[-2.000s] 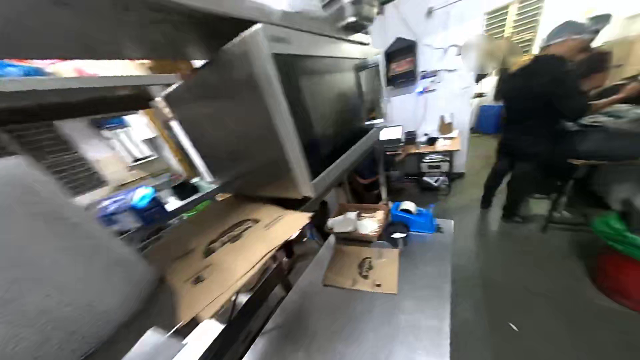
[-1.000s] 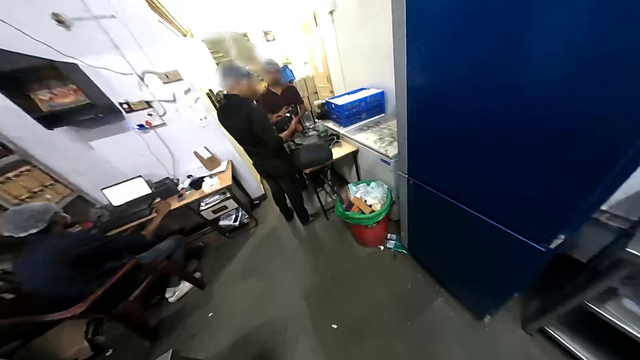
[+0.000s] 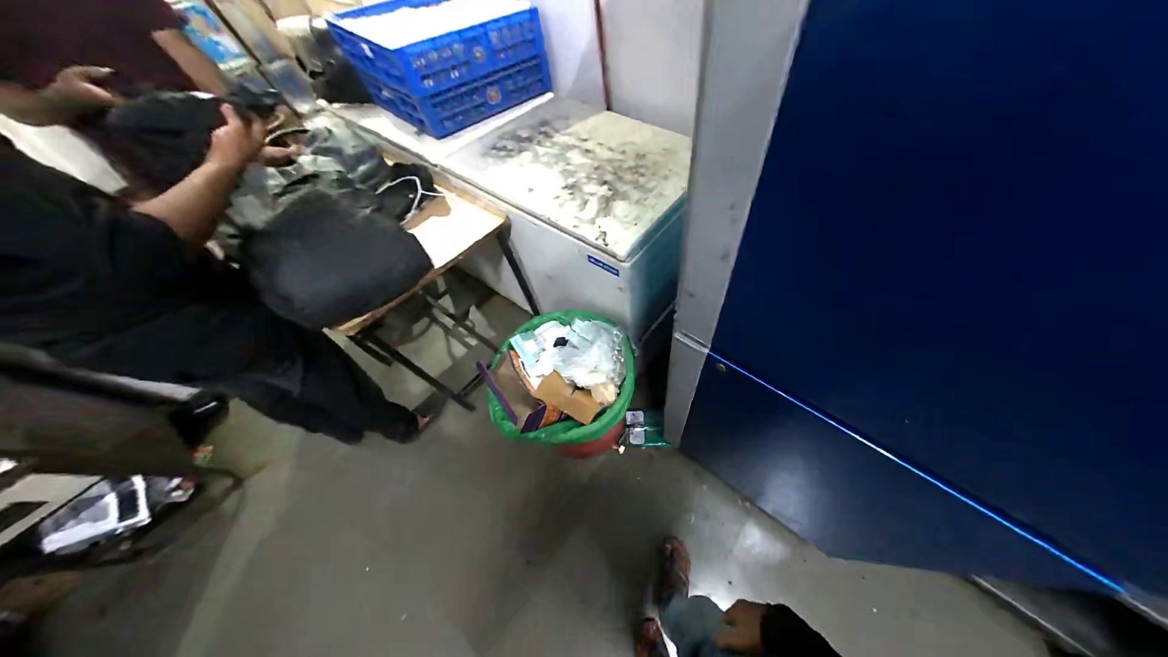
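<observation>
At the bottom edge shows my right hand (image 3: 744, 626), coming from a black sleeve and held low beside my jeans leg. It is cut off by the frame, so its fingers and anything in them cannot be made out. My left hand is out of view. My feet in brown footwear (image 3: 674, 568) stand on the grey floor. In front of me is a red bin (image 3: 593, 445) with a green liner (image 3: 630, 388), full of plastic wrap, paper and cardboard pieces (image 3: 566, 398). Right of it rises a large dark blue cabinet or fridge (image 3: 912, 274).
A white chest freezer (image 3: 566, 265) with a stained lid stands behind the bin, a blue plastic crate (image 3: 484, 78) on it. A small table (image 3: 461, 233) bears bags. Two people stand at the left, one in black (image 3: 73, 265). Green packets (image 3: 650, 429) lie by the cabinet's base.
The view has swung right and down from the steel table to the bin and blue cabinet. My right hand and feet have come into view.
</observation>
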